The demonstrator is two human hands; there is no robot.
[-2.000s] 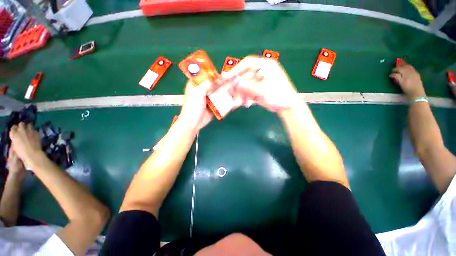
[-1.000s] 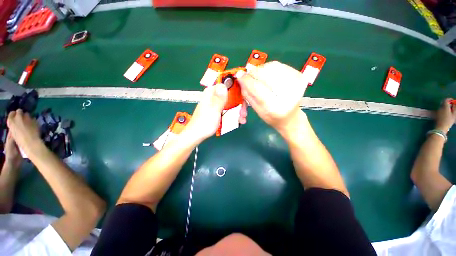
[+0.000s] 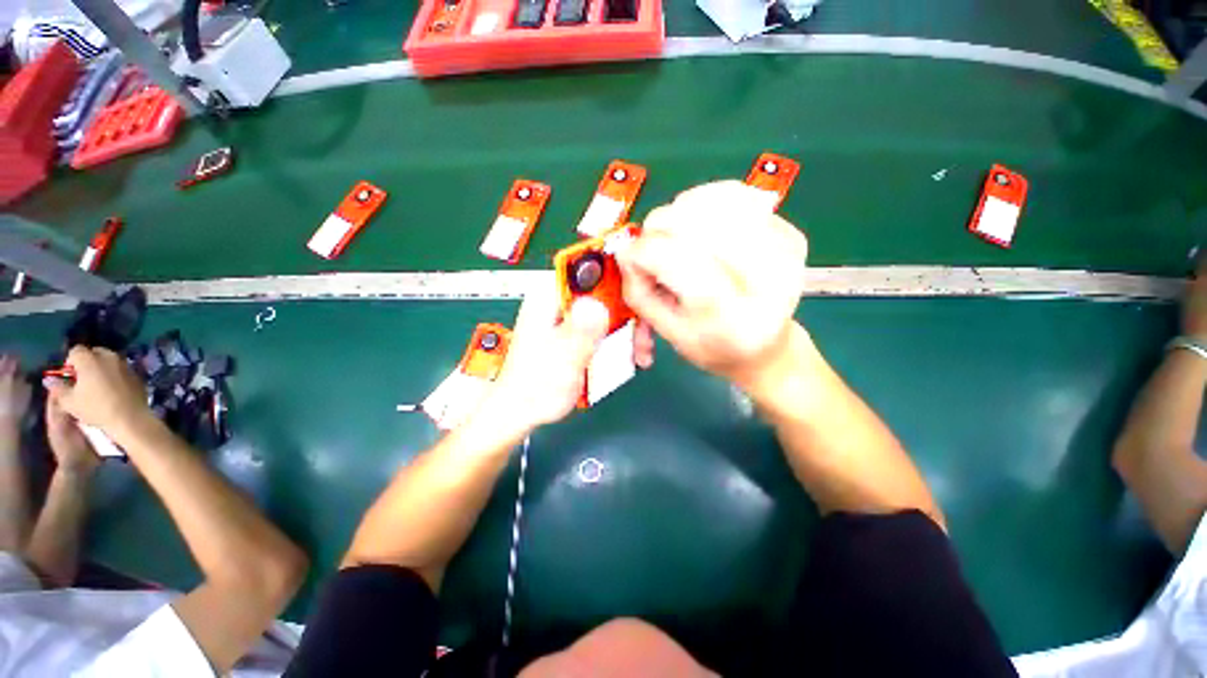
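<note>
My left hand (image 3: pixel 553 347) holds an orange phone housing (image 3: pixel 609 307) upright, with its round dark camera window at the upper end and a white rectangle on the lower part. My right hand (image 3: pixel 715 278) has its fingertips pinched at the housing's upper right corner, beside the window. A small pale spot shows at these fingertips; I cannot tell if it is a separate part. The fingers behind the housing are mostly hidden. Another orange housing (image 3: pixel 482 355) lies on the near table left of my left hand, partly behind the forearm.
Several orange housings (image 3: pixel 524 212) lie on the green belt (image 3: pixel 874 93) beyond the pale rail (image 3: pixel 927 281). A red tray (image 3: pixel 530 50) stands at the far side. A small white ring (image 3: pixel 590 470) lies on the near table. Co-workers' arms show at both sides, with black parts (image 3: pixel 179 378) at left.
The housings on the belt have moved left. The held housing has come upright, its window now dark instead of pale, and my right fingers have moved to its upper corner.
</note>
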